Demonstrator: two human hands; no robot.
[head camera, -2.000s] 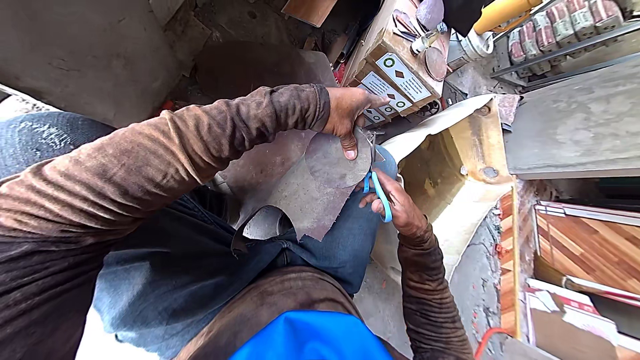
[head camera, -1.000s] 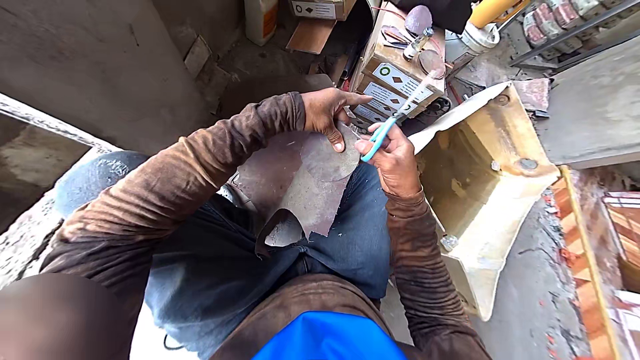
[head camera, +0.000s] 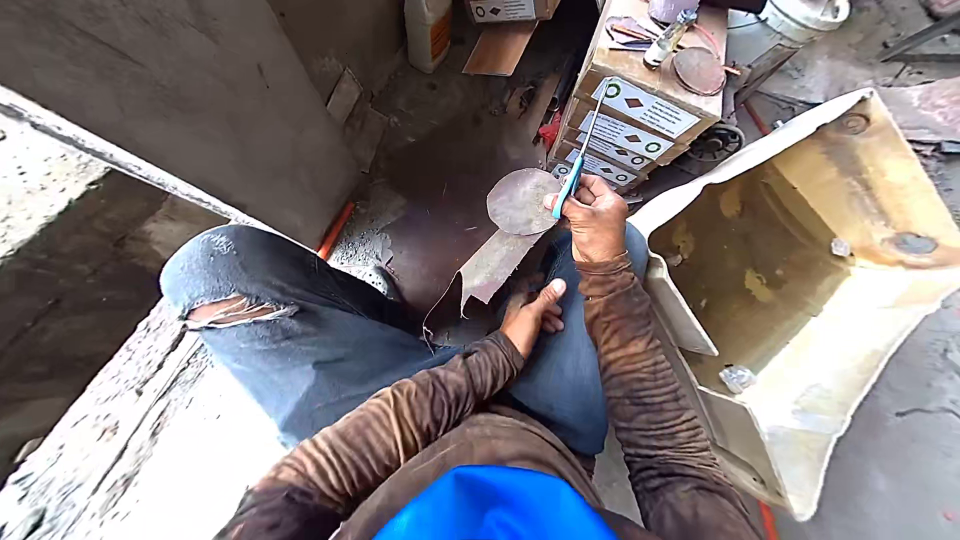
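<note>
Scissors with light blue handles (head camera: 568, 187) are in my right hand (head camera: 598, 217), blades pointing up and away. The same hand pinches a round grey-brown disc of sheet material (head camera: 523, 201) at its right edge. Below the disc, a curled offcut of similar sheet (head camera: 491, 271) with ragged edges hangs over the gap between my knees; whether it is joined to the disc I cannot tell. My left hand (head camera: 534, 311) is by my right thigh, thumb raised and fingers curled; part of it is in shadow, and no object shows in it.
At the right stands a cut-open, stained plastic container (head camera: 795, 262). Stacked cardboard boxes (head camera: 637, 112) ahead carry another round disc (head camera: 699, 70) and a small glass bottle (head camera: 670, 39). Farther back are a plastic jug (head camera: 428, 34) and a white bucket (head camera: 806, 19). A grey slab (head camera: 247, 112) leans at left.
My left hand has let go of the sheet and moved down to my right thigh. The round disc now shows separately in my right hand, with the scissors. The view has shifted.
</note>
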